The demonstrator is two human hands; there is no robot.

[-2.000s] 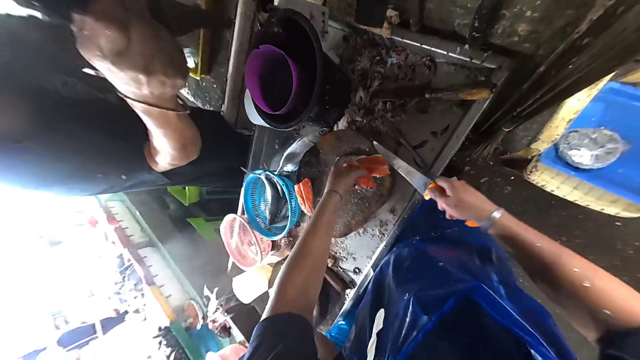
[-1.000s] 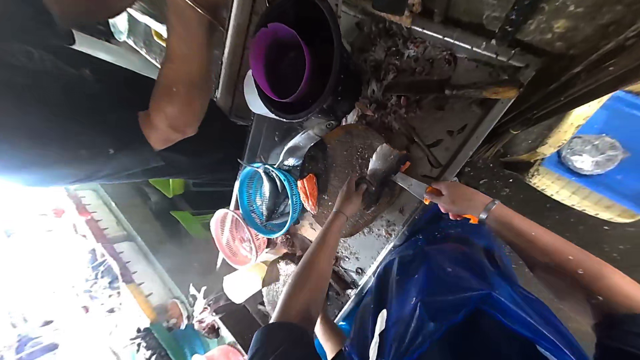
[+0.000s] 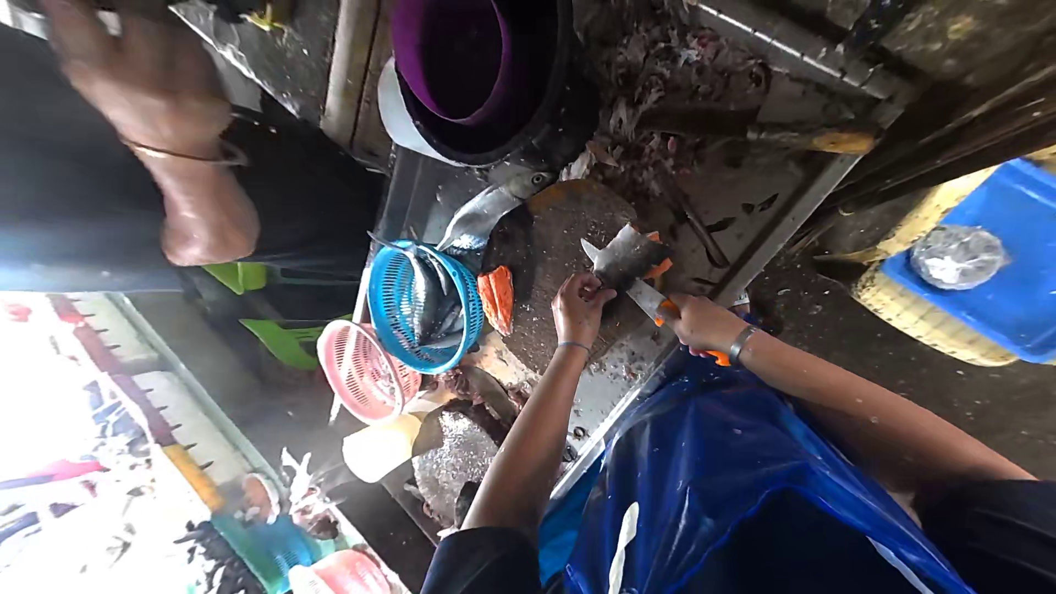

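Observation:
My right hand (image 3: 706, 325) grips the orange handle of a knife (image 3: 648, 299). The blade reaches under or against a piece of fish with grey skin (image 3: 629, 257) and orange flesh at its edge, on a round chopping board (image 3: 569, 239). My left hand (image 3: 581, 307) is at the near left edge of that piece, fingers bent; whether they pinch it is not plain. An orange fish fillet (image 3: 496, 299) lies at the board's left edge. Beside it a blue plastic basket (image 3: 379, 309) holds several silvery fish. A whole fish (image 3: 483, 216) lies behind the basket, its head near the board.
A black tub (image 3: 577, 115) with a purple container (image 3: 404, 49) stands at the back. Fish scraps (image 3: 652, 66) and a wooden-handled tool (image 3: 841, 142) lie at the back right. A pink basket (image 3: 330, 363) sits left. Another person's hand (image 3: 165, 91) is at the upper left.
Two seconds ago orange flesh showed under my left hand; now the piece lies mostly grey skin up. The knife has moved down toward the board's near right side. The other person's hand has moved.

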